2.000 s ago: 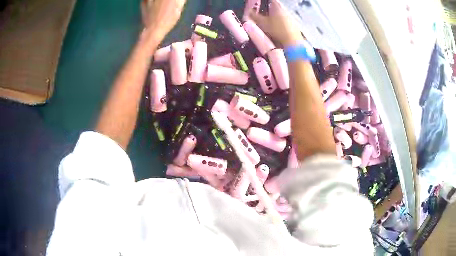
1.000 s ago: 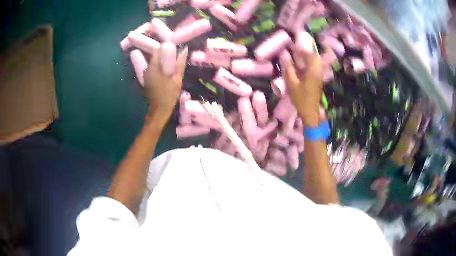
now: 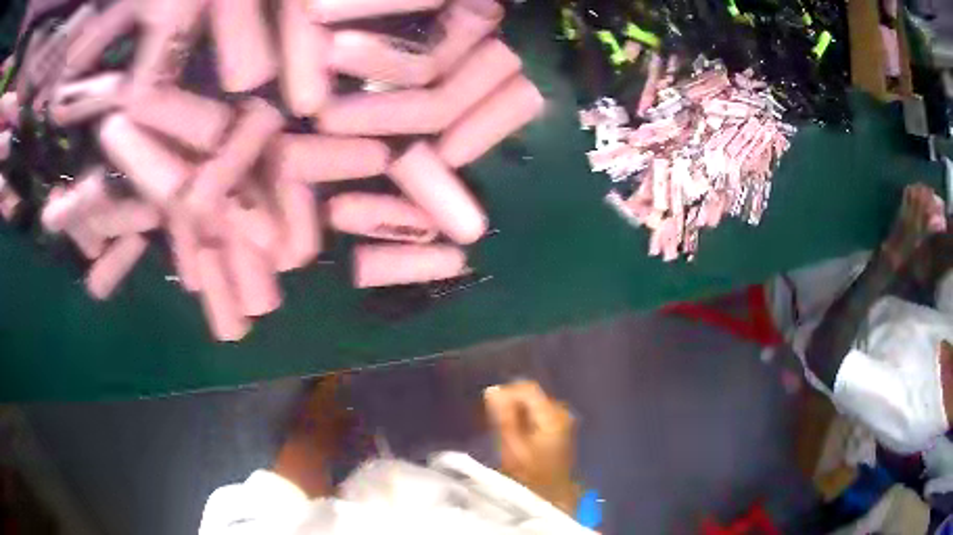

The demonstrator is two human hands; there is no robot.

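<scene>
Many pink housings (image 3: 334,157) lie heaped on the dark-green table at the upper left, slightly blurred. A loose pile of small pink and whitish trim pieces (image 3: 705,146) lies to their right. My right hand (image 3: 533,434) is below the table's front edge, fingers curled; whether it holds anything cannot be told. My left hand (image 3: 326,402) is small, dark and blurred near the table edge at the lower left, and its fingers are not clear. Both hands are away from the heaps.
The green table's front edge (image 3: 418,361) runs across the middle. Black inner units with lime-green parts (image 3: 627,44) lie at the upper right, beside a brown carton edge (image 3: 865,47). Another person's arm (image 3: 888,261) is at the right. A red stool (image 3: 742,311) stands below.
The view has swung right and the housings show larger. Both hands have left the housings and come back towards my body. The trim pile and the other person now show clearly.
</scene>
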